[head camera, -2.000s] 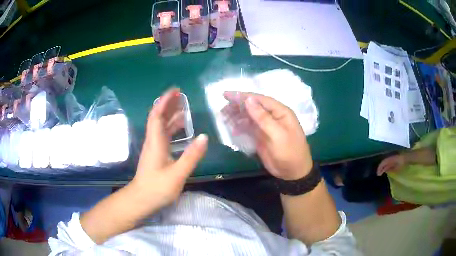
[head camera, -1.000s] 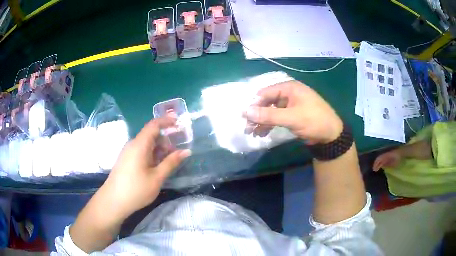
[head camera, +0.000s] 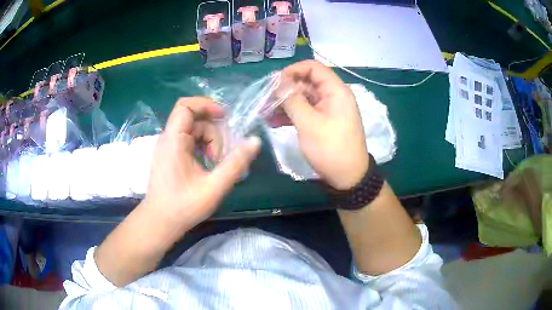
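Note:
My left hand (head camera: 197, 154) is curled, with thumb and fingers around a clear plastic box (head camera: 212, 149); only a little of the box and its pink part shows. My right hand (head camera: 324, 121) pinches a crinkly clear bag (head camera: 251, 103) that stretches across to my left hand. The motion blurs the film, and how far the box is inside it cannot be told. A white, glaring stack of bags (head camera: 375, 124) lies partly behind my right hand.
Bagged boxes (head camera: 82, 175) stand in a row at left, with unbagged pink boxes (head camera: 75, 88) behind. Three unbagged boxes (head camera: 249, 42) stand near the yellow line. A white board (head camera: 375, 36), a cable and printed sheets (head camera: 481, 115) lie at right. A person's yellow-green sleeve (head camera: 514, 197) shows at the right edge.
My right hand has left the bag stack and moved left and up with a clear bag. The box in my left hand is now mostly hidden by fingers and film.

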